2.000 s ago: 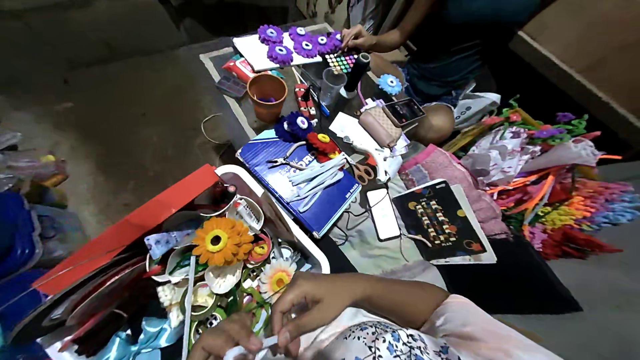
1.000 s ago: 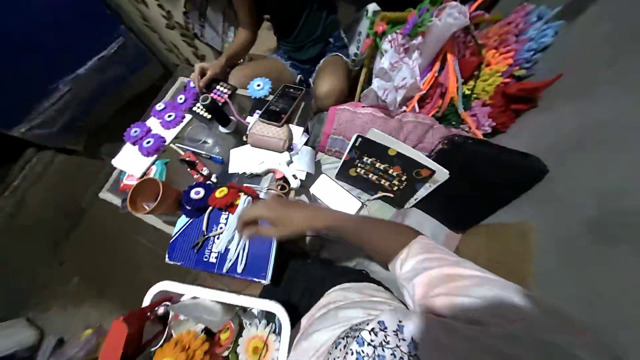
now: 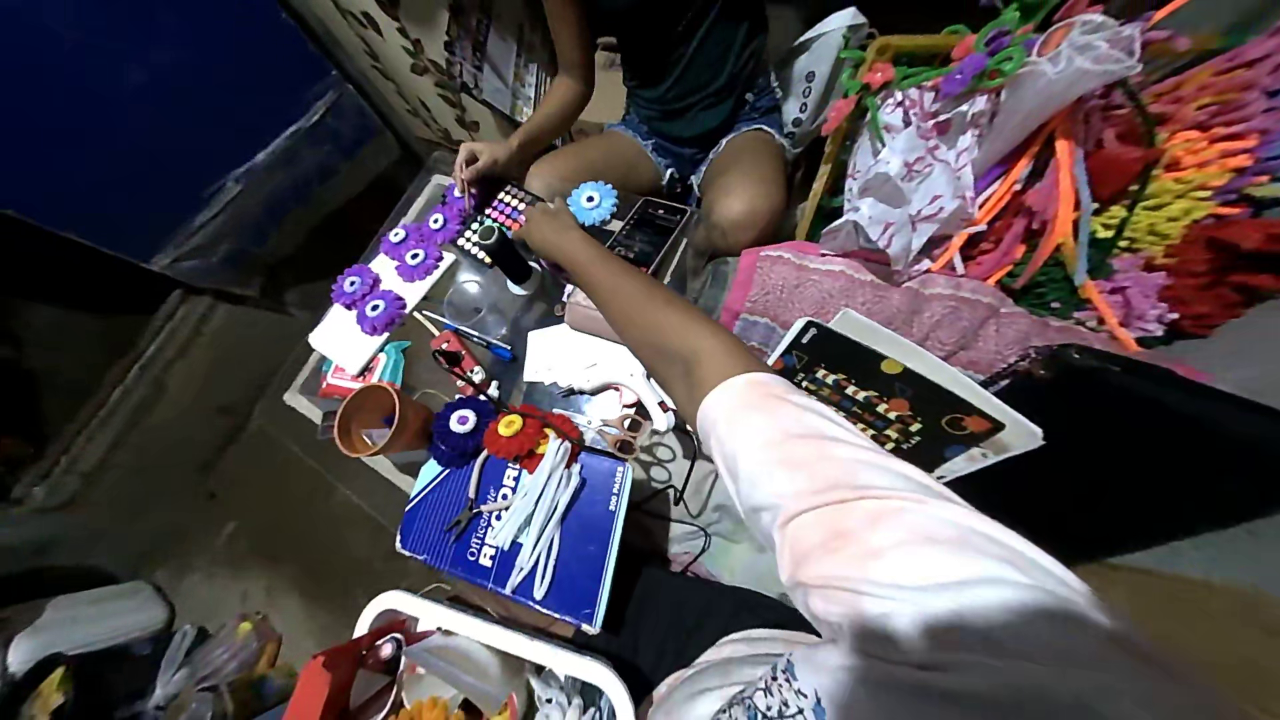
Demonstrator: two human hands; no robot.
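My right hand (image 3: 548, 232) reaches to the far side of the low table, at the edge of a palette of colored round pieces (image 3: 510, 208) and close to a black cylindrical container (image 3: 505, 255); its fingertips are too small to read. My left hand is out of view. Left of the palette, purple flowers with white centers (image 3: 417, 257) lie on a white board (image 3: 345, 340). A light blue flower (image 3: 592, 203) is just right of my hand. Nearer to me, white strips (image 3: 545, 520) and pliers (image 3: 465, 519) rest on a blue record book (image 3: 590, 560), beside dark blue and red flowers (image 3: 512, 427).
Across the table a person (image 3: 480, 165) holds a thin stick at the purple flowers. A terracotta-colored pot (image 3: 370, 420), scissors (image 3: 620, 432), a white glue gun (image 3: 635, 385) and a phone (image 3: 650, 232) lie around. A white-rimmed basket (image 3: 480, 625) is at the bottom, colorful fuzzy stems (image 3: 1185, 160) at right.
My right hand has moved from above the record book to the palette at the far side. Two seconds ago both my hands were together near my lap. The view has swung toward the table.
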